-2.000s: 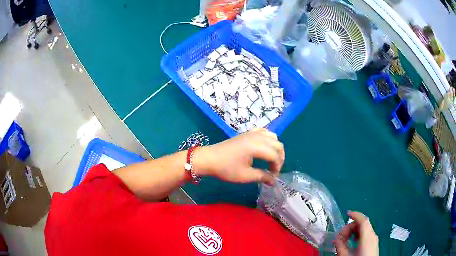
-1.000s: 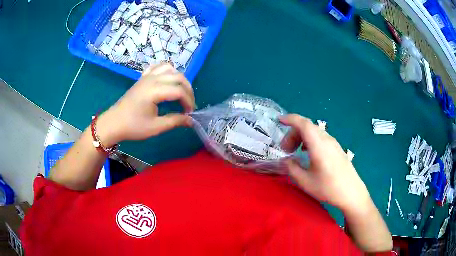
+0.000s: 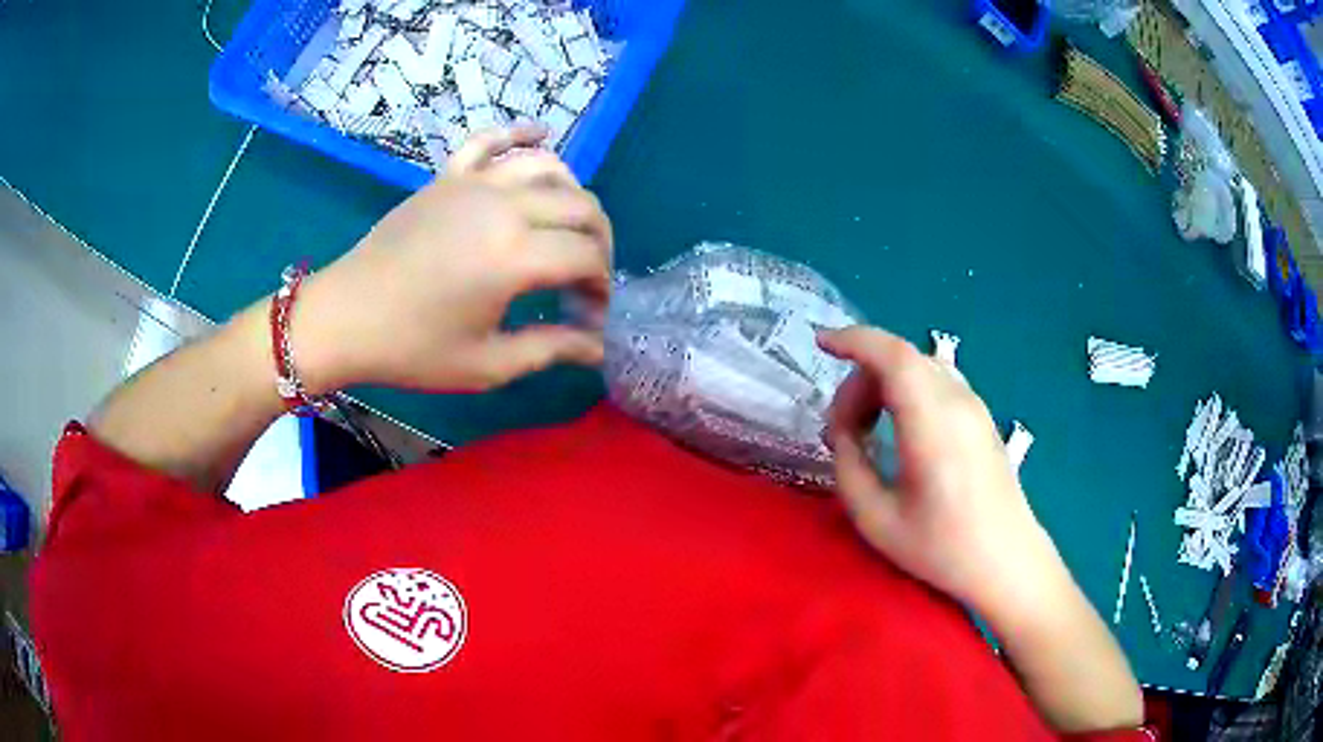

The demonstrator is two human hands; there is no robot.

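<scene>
A clear plastic bag (image 3: 733, 363) packed with white strips lies on the green bench against my red shirt. My left hand (image 3: 486, 276) pinches the bag's left edge between thumb and fingers. My right hand (image 3: 921, 449) is at the bag's right side, thumb and fingers curved around its edge. The strips inside show white faces and rows of dark marks. A blue plastic basket (image 3: 624, 90) full of short white strap pieces stands beyond my left hand, which overlaps its near edge.
A small white stack (image 3: 1120, 363) lies at the right, with a loose strip pile (image 3: 1219, 478) beyond it. A thin pointed tool (image 3: 1126, 568) lies near the bench edge. Gold-brown strips (image 3: 1110, 105) and a small blue bin (image 3: 1011, 21) are at the back right.
The view has swung right and down since the first frame. My right hand has come onto the bag's right side. The bag's left end now looks more gathered at my left fingers.
</scene>
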